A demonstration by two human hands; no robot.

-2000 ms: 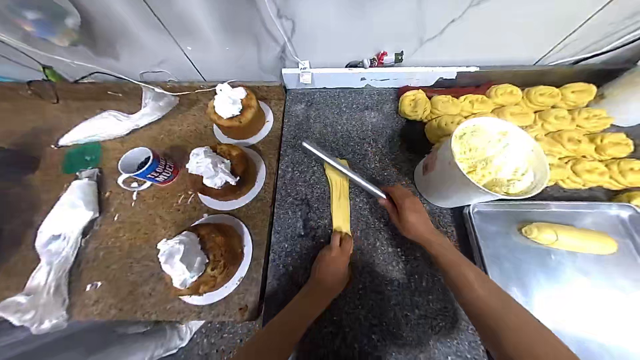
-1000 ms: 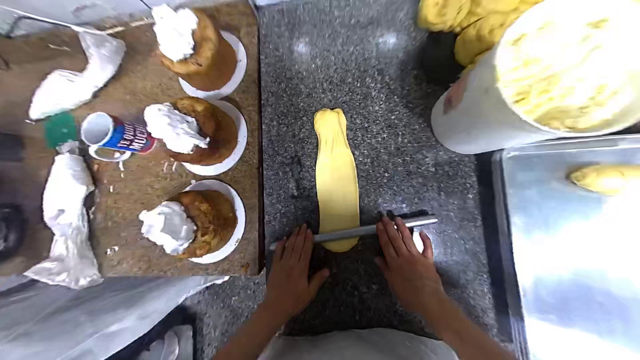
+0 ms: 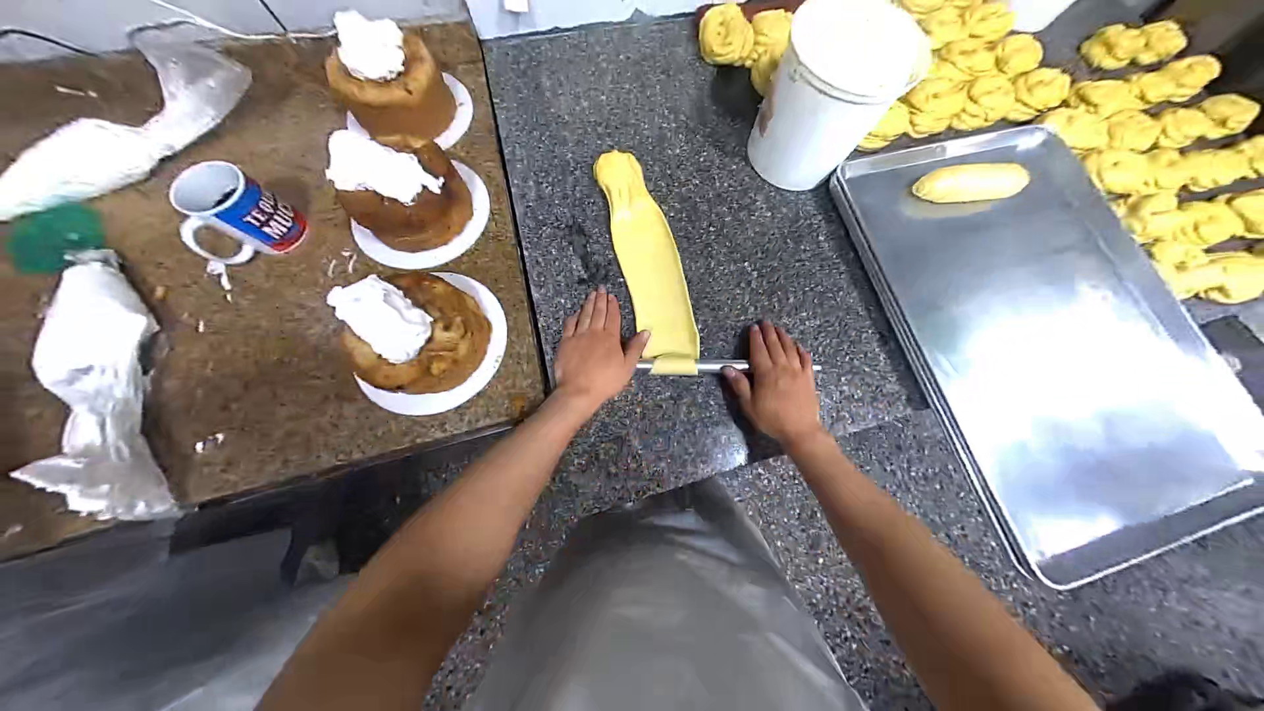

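A long flattened strip of yellow dough (image 3: 652, 262) lies on the speckled grey countertop, its near end folded over a thin metal rod (image 3: 716, 366). My left hand (image 3: 595, 351) is laid flat over the rod's left end, its thumb touching the dough's edge. My right hand (image 3: 777, 383) rests over the rod near its right end, fingers pointing forward. Both palms press down on the rod, which lies crosswise between them. To the right, a rolled dough piece (image 3: 971, 183) lies at the far end of a metal baking tray (image 3: 1066, 395).
A white bucket (image 3: 815, 109) stands beyond the tray's left corner. Rows of shaped yellow dough (image 3: 1136, 128) lie at the far right. On the brown board at left are cakes with white cream (image 3: 425, 331), a printed mug (image 3: 237, 212) and piping bags (image 3: 94, 375).
Two seconds ago the rod was slanted over the dough in my right hand. It now lies crosswise under both hands, and the dough's near end has become wrapped over it. The view has shifted.
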